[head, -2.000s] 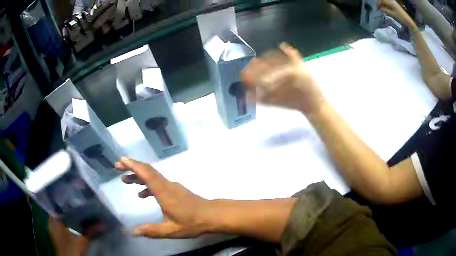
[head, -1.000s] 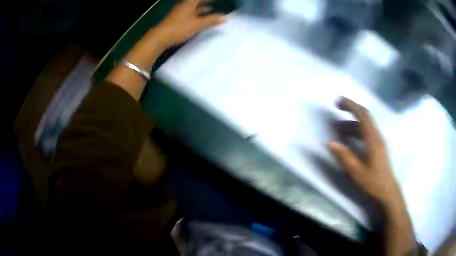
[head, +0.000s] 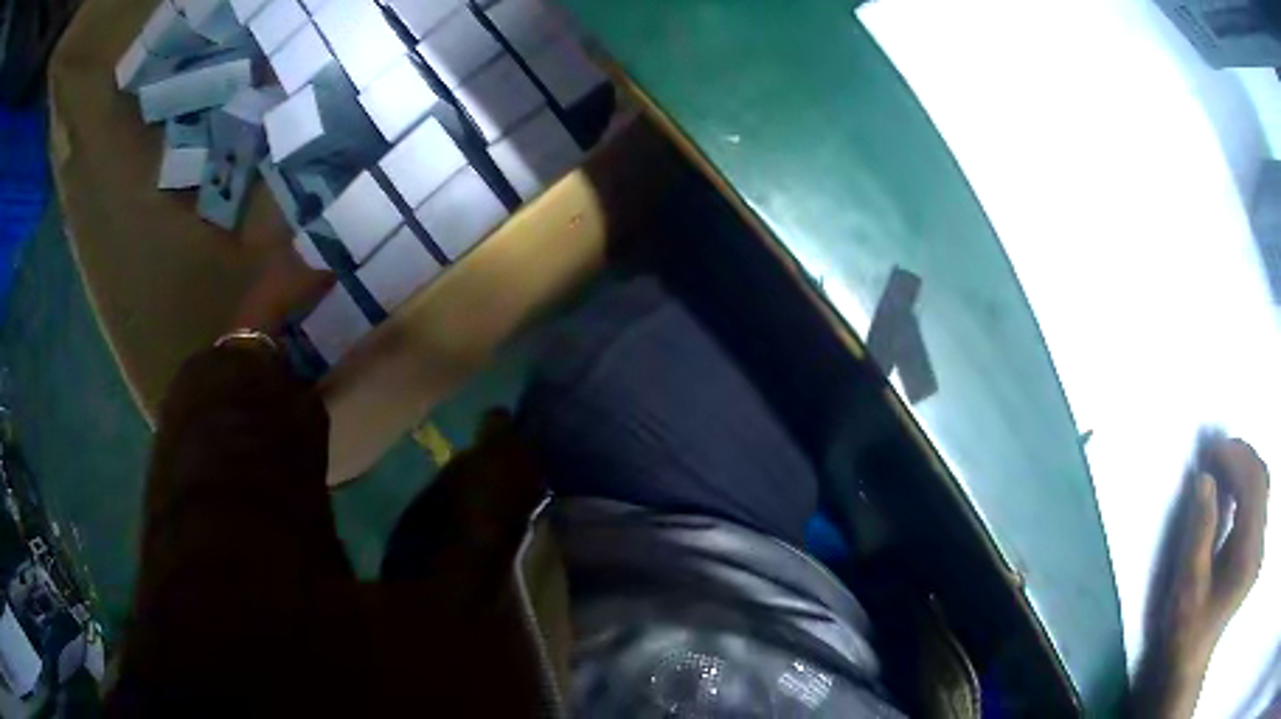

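Note:
The brown bulk carton [head: 134, 309] is at the upper left, beside my leg. Rows of closed pale box ends [head: 429, 162] stand packed in it, and several retail boxes [head: 197, 91] lie loose and tilted at its left side. My left hand [head: 281, 285] is inside the carton at the near end of the rows. It is dark and blurred, and I cannot tell whether it grips a box. My right hand [head: 1219, 527] is at the right edge, over the white bench cover sheet [head: 1040, 169], with fingers curled and no box visible in it.
The green bench edge [head: 787, 169] runs diagonally between the carton and the white sheet, with a small dark cross-shaped mark [head: 902, 337] on it. Parts of boxes [head: 1236, 28] show at the upper right. My dark-clothed leg [head: 674, 407] is between carton and bench.
The view has swung left and down to the carton. My left hand has moved off the bench edge into the carton. My right hand stays over the white sheet, its fingers now more curled.

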